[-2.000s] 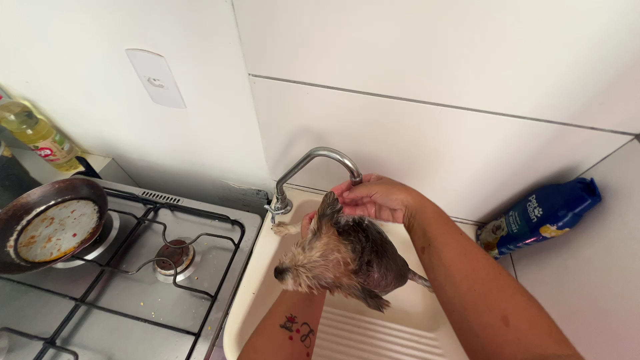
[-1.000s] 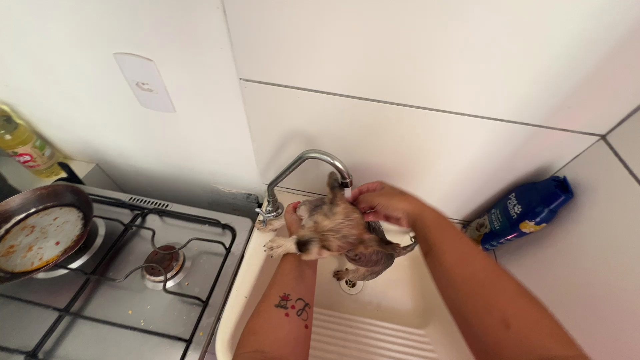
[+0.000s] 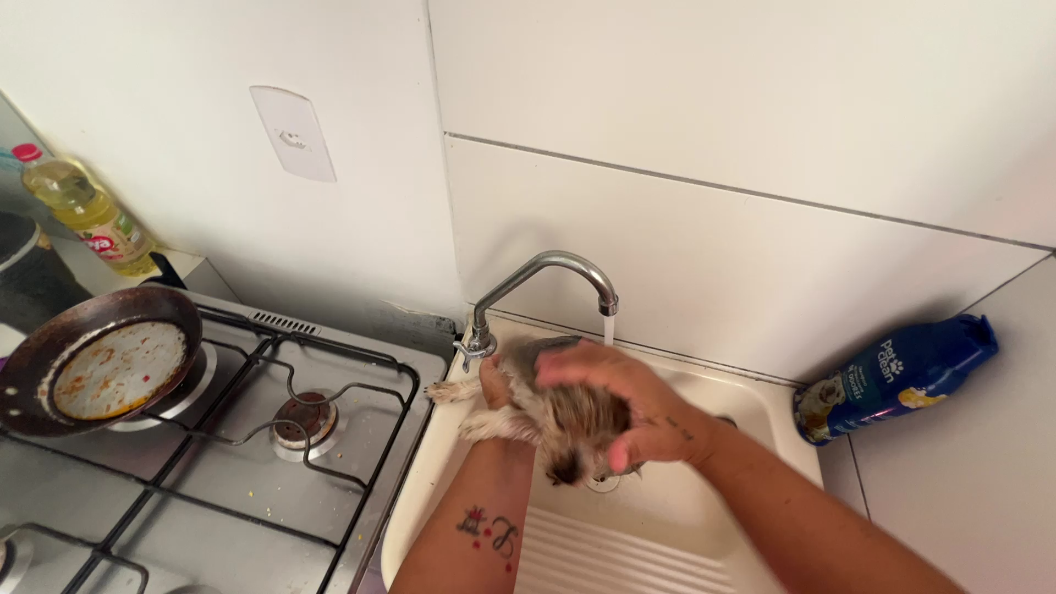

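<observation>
A small wet dog [image 3: 577,417] with brown and pale fur is held over a cream laundry sink [image 3: 693,511], its head tilted down and its front paws toward the sink's left rim. My left hand [image 3: 495,381] supports it around the chest, mostly hidden by the fur. Over the dog's head, my right hand [image 3: 639,396] curves with thumb and fingers spread; the palm side is hidden. Water runs from the metal faucet [image 3: 561,260] just behind the dog.
Left of the sink is a gas stove [image 3: 346,346] with a dirty frying pan [image 3: 124,371]. An oil bottle [image 3: 91,214] stands beyond it. On the right, a blue pet shampoo bottle [image 3: 899,371] leans against the wall. A ribbed washboard [image 3: 610,561] slopes at the sink's front.
The dog's head has tipped downward. My right hand has moved from beside the faucet outlet to over the dog's head, and the running water now shows plainly.
</observation>
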